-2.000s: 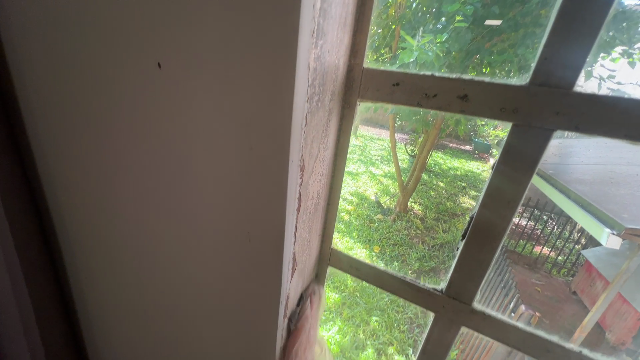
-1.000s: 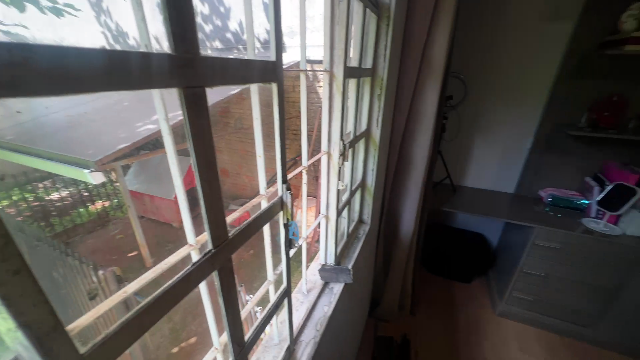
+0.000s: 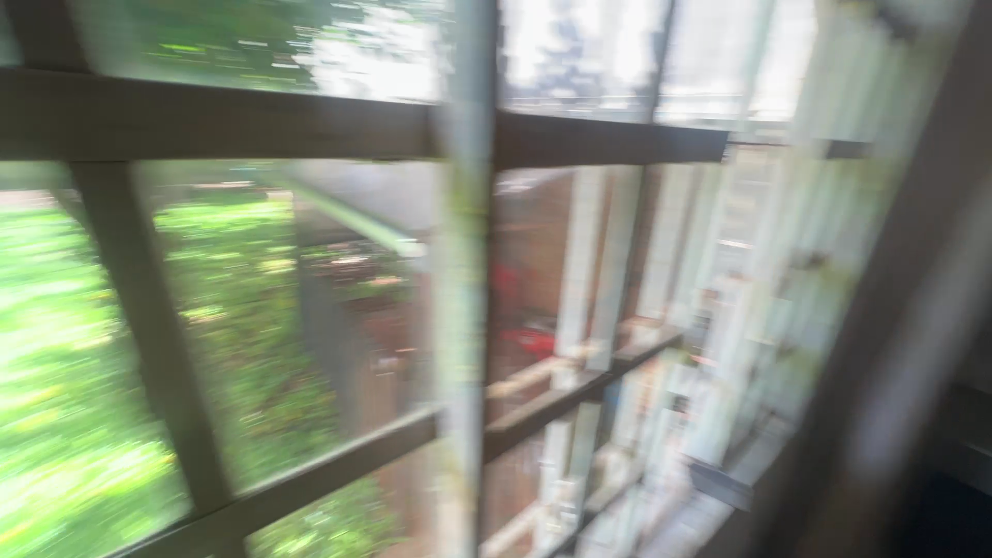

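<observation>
Neither my left hand nor my right hand shows in the head view now. A window's dark glazing bars (image 3: pixel 232 120) cross the picture, blurred by motion. A pale upright frame member (image 3: pixel 465 310) stands through the middle. To its right are several white upright bars (image 3: pixel 577 263). A small grey block (image 3: pixel 721 484) rests on the window sill (image 3: pixel 678 535) at the lower right. What my hands hold or touch is out of view.
Grass (image 3: pixel 62 333) lies outside at the left, with a roof edge (image 3: pixel 356 217) and a blurred red object (image 3: pixel 531 339) beyond the panes. A dark, blurred slanting edge (image 3: pixel 876 294) runs down the right side.
The view has swung widely between the frames. A blurred part of a hand, low by the window frame two seconds ago, is no longer in view.
</observation>
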